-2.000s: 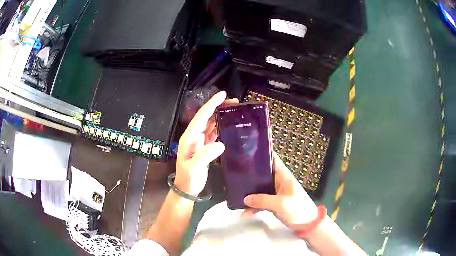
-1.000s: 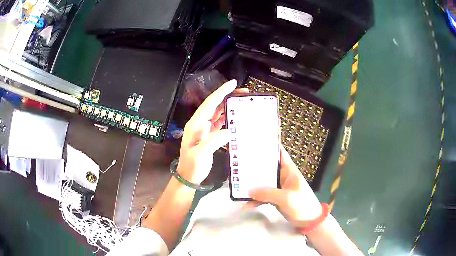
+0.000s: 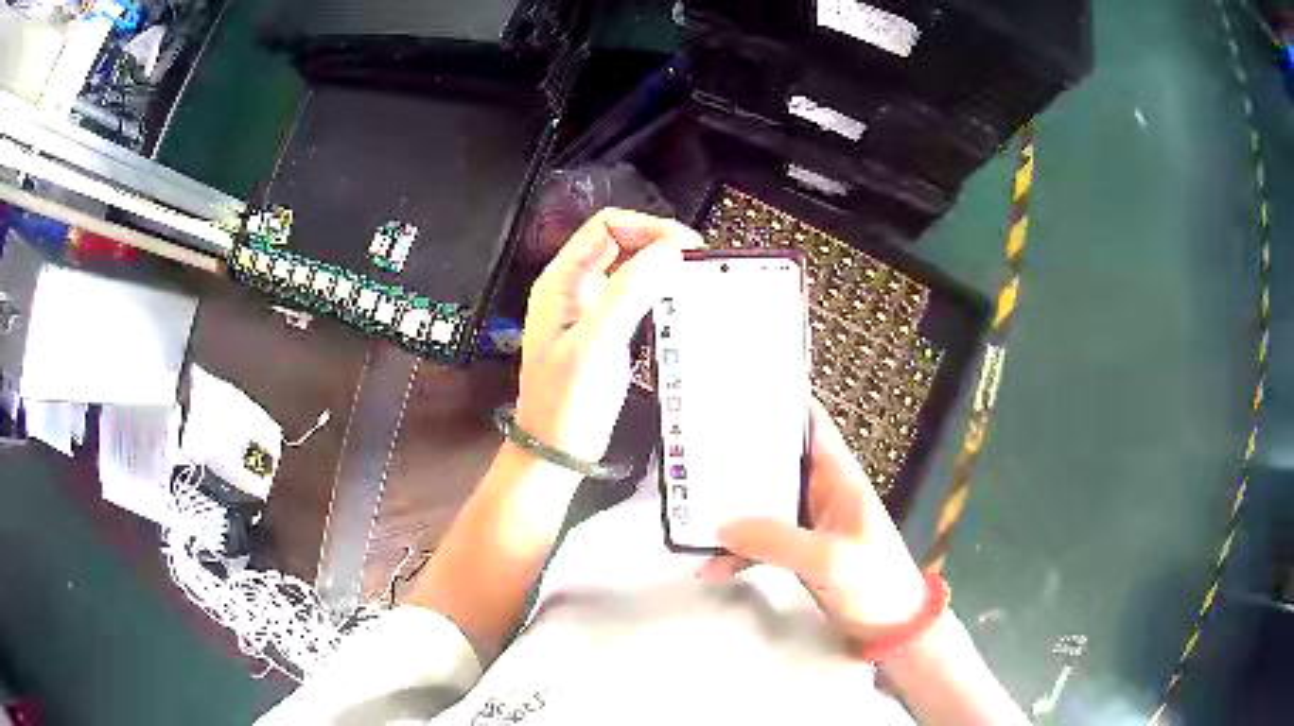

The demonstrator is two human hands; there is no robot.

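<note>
A smartphone [image 3: 735, 411] with a lit white screen and a column of small icons stands upright in front of me. My right hand [image 3: 830, 567] holds its lower end, with the thumb over the bottom of the screen and the other fingers mostly hidden behind. My left hand [image 3: 596, 312] is at the phone's upper left edge, fingers bent, with the fingertips at the top corner. Whether it grips the phone or only touches it cannot be told.
Black trays [image 3: 412, 156] lie beyond, with a circuit board strip [image 3: 348, 299] along one edge. Labelled black totes [image 3: 965, 85] stand at upper right. A component-filled board [image 3: 866, 319] lies behind the phone. Papers [image 3: 107, 341] and tangled white cables [image 3: 256, 610] are at left.
The phone's screen has gone from dark to white with icons. My left hand's fingers have moved from beside the phone onto its upper left corner. The view has shifted slightly.
</note>
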